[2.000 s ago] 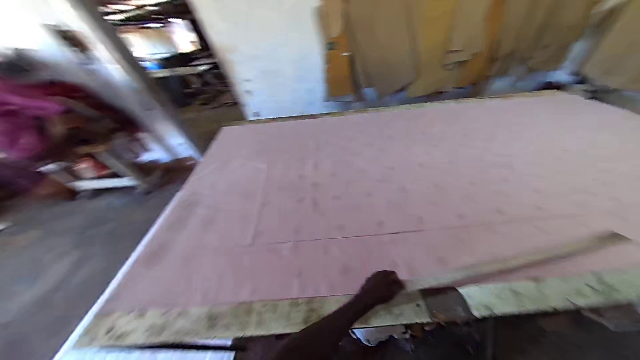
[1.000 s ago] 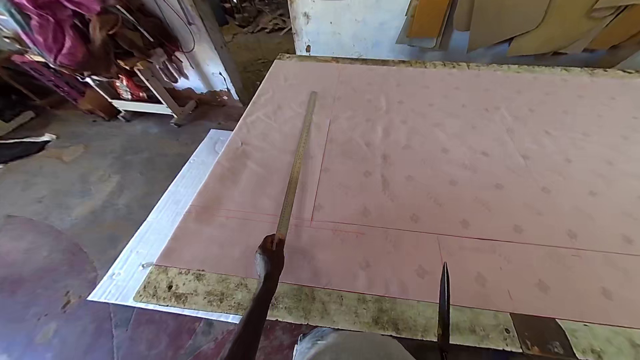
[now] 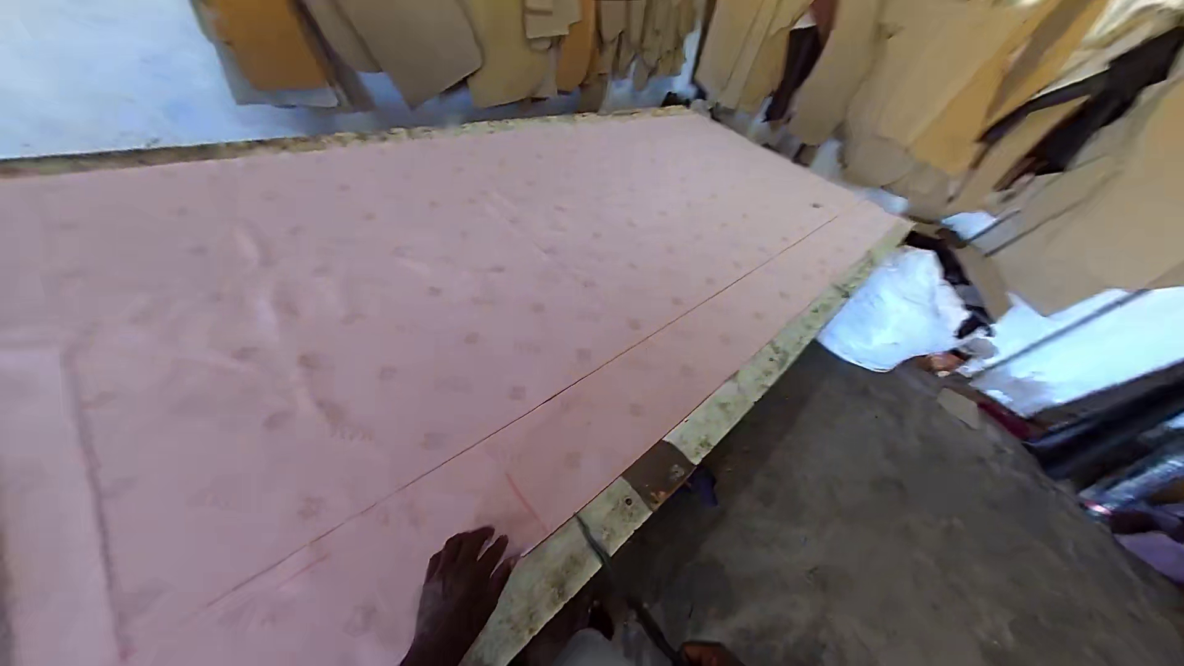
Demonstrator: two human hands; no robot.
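A pink sheet material point(image 3: 518, 324) with faint repeated marks covers the table; a long thin line runs along it near the right-hand edge, with a short red mark near my hand. My left hand point(image 3: 462, 592) lies palm down on the sheet by that edge, its fingers a little spread and holding nothing. At the bottom of the view, my right hand point(image 3: 709, 654) is only partly visible, closed on the lower end of a dark, long-bladed tool point(image 3: 606, 555), apparently shears. Its tip is at the sheet's edge, over the table's border. The measuring ruler cannot be made out.
The worn, stained table border point(image 3: 731, 407) shows beyond the sheet. Brown and tan pattern pieces point(image 3: 407, 42) hang on the back and right walls. A white bag point(image 3: 893, 310) lies by the far right corner. Dark rolls point(image 3: 1115, 416) are at the right, beside the concrete floor point(image 3: 860, 518).
My left hand held a long ruler one second ago; it has let go and lies flat on the sheet. My right hand has come into view. The view has swung to the right.
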